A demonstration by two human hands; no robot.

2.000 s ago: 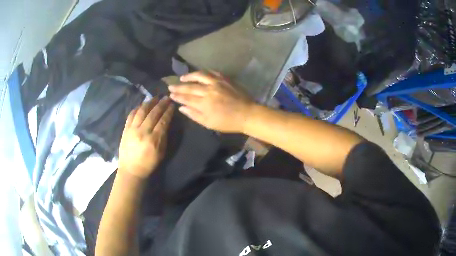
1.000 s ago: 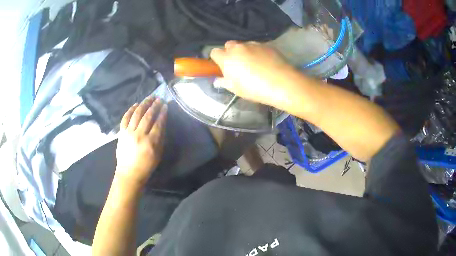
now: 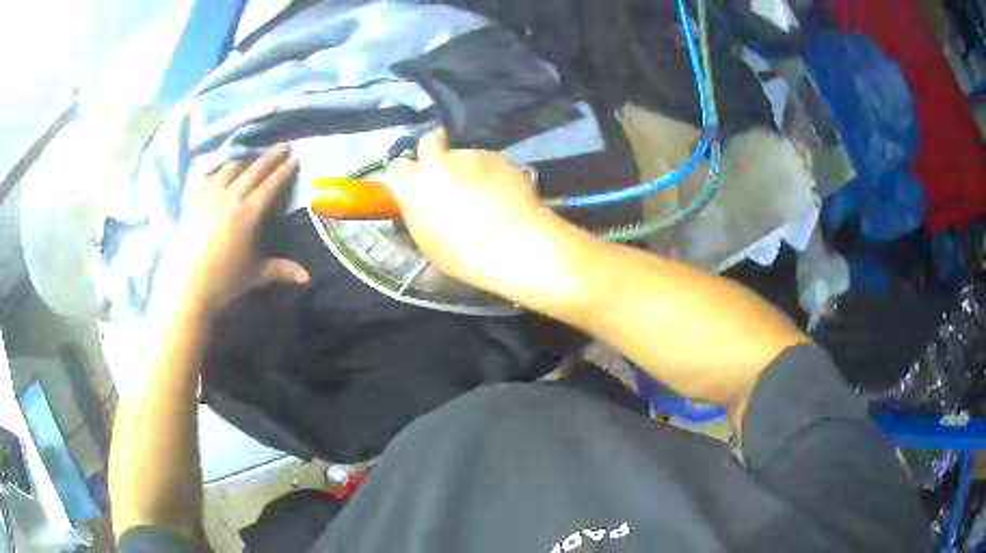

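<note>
My right hand [image 3: 460, 211] is closed on the orange handle of the steam iron [image 3: 373, 254]. The iron's silver body rests on the dark garment [image 3: 357, 356], its pointed end toward the left. My left hand [image 3: 238, 221] lies flat on the garment left of the iron, fingers spread, holding nothing. Pale grey-white interlining [image 3: 324, 103] shows in folds beyond both hands. A small pale piece [image 3: 562, 137] lies on the dark cloth behind the iron. The iron's underside and the cloth below it are hidden.
The blue hose [image 3: 697, 81] and a greenish clear line curve from the iron to the top right. The beige table surface [image 3: 676, 162] shows at right. A blue basket [image 3: 683, 405] sits below the table edge. Blue and red bundles [image 3: 941, 130] and a blue rack [image 3: 930, 429] are at far right.
My right hand took hold of the iron after the first frame and has since moved it left over the garment. My left hand has moved left. The view has shifted, with more pale interlining now showing.
</note>
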